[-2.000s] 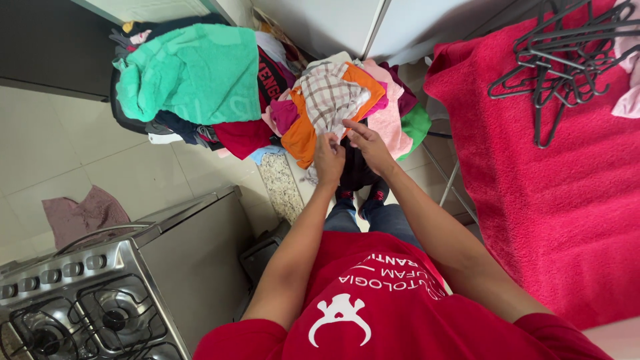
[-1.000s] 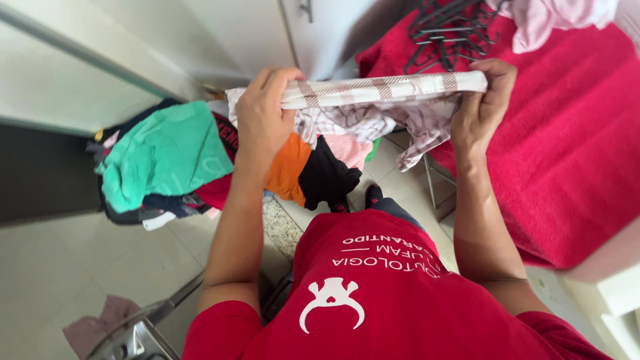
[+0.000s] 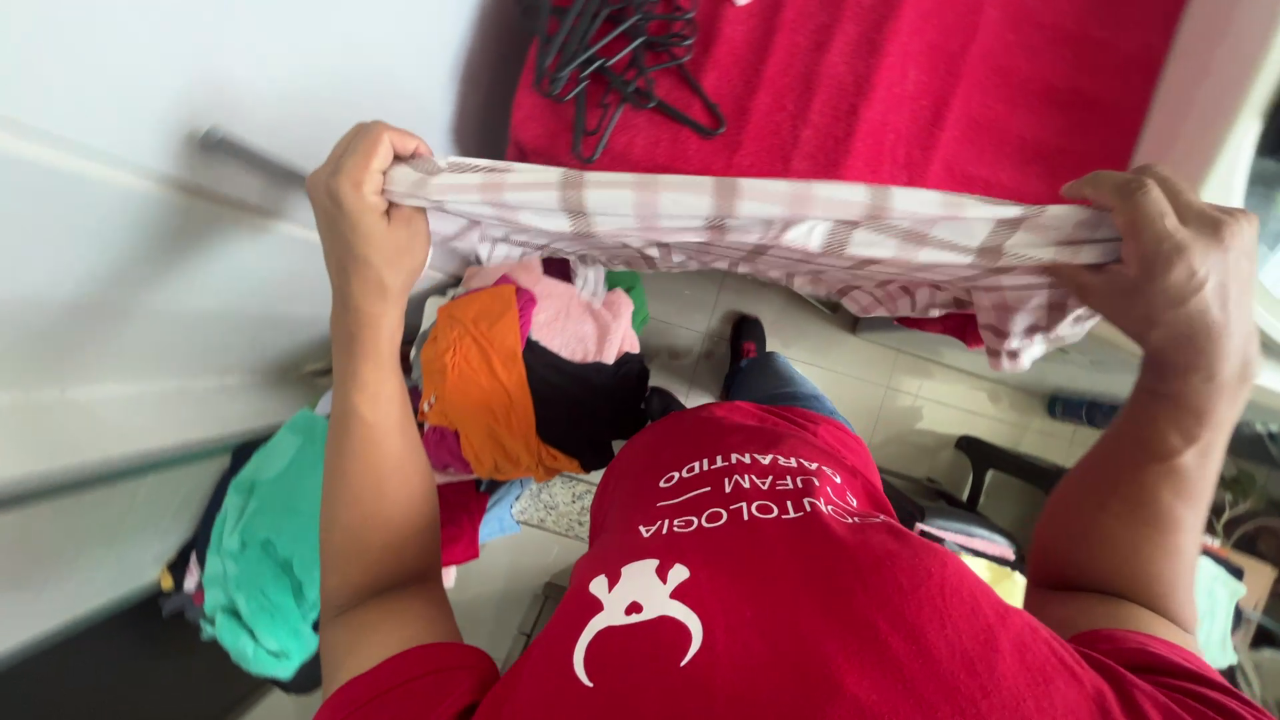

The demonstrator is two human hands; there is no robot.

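A white plaid cloth (image 3: 720, 215) with brown and pink stripes is stretched between my two hands, its upper edge pulled nearly straight. At the left end, my left hand (image 3: 375, 210) grips a corner. The right end is pinched in my right hand (image 3: 1165, 250), thumb and fingers around the edge. Crumpled fabric hangs below the taut edge. Beyond the cloth lies a red towel (image 3: 900, 90) on a raised surface, with several black hangers (image 3: 620, 60) on it near its left side.
Below the cloth is a clothes pile with an orange garment (image 3: 480, 380), a pink one (image 3: 575, 315) and a black one (image 3: 585, 395). A green garment (image 3: 265, 560) lies at lower left. A white door with a handle (image 3: 250, 158) stands left; a black chair (image 3: 1000, 465) is at right.
Both hands have risen from the pile with the plaid cloth and spread apart, stretching its edge between them. The view has turned toward the red towel.
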